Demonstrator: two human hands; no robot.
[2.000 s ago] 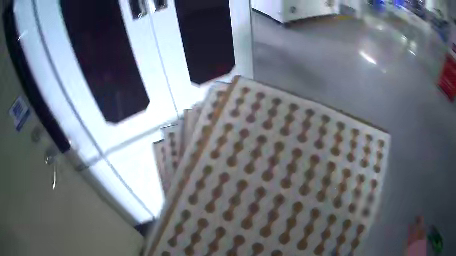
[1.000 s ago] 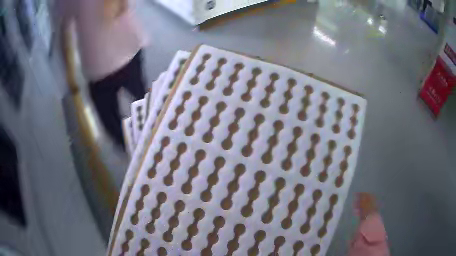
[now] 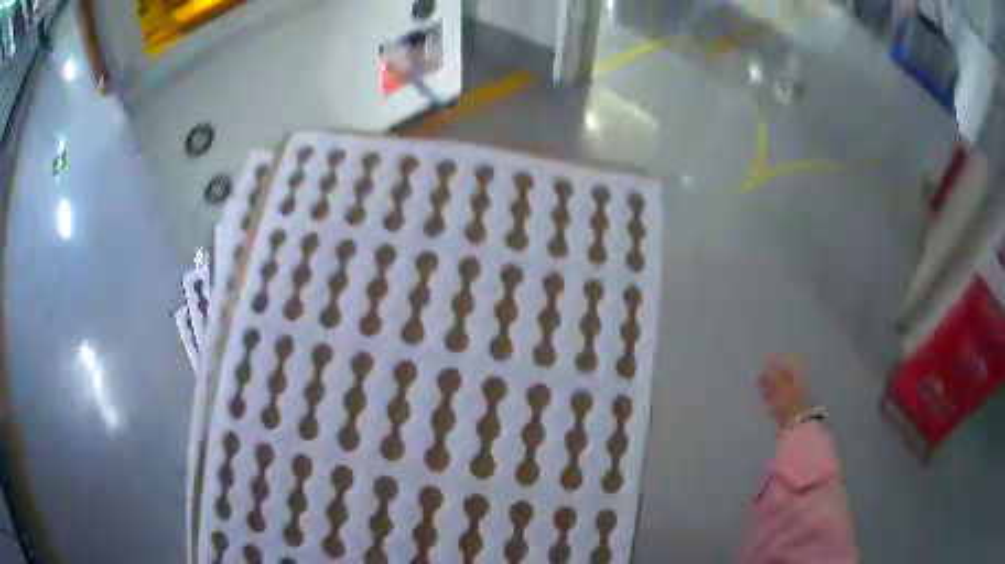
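A stack of white foam trays with rows of dumbbell-shaped cutouts, brown showing through them, is held up in front of me. The top tray is tilted, and edges of more trays fan out at its left side. The stack's near end is cut off by the bottom edge. My left hand is not in view. My right hand, with a pink sleeve and a band at the wrist, hangs right of the stack, apart from it. It is small and blurred, and its finger pose is unclear.
Grey floor with yellow lines lies ahead and to the right. A light cabinet or machine panel stands beyond the stack at upper left. A red and white object stands at the right. A blue item is at upper right.
The view has turned; the white double doors and then a person in pink at the left have gone out of view. The stack sits further left in view, and the right hand has risen.
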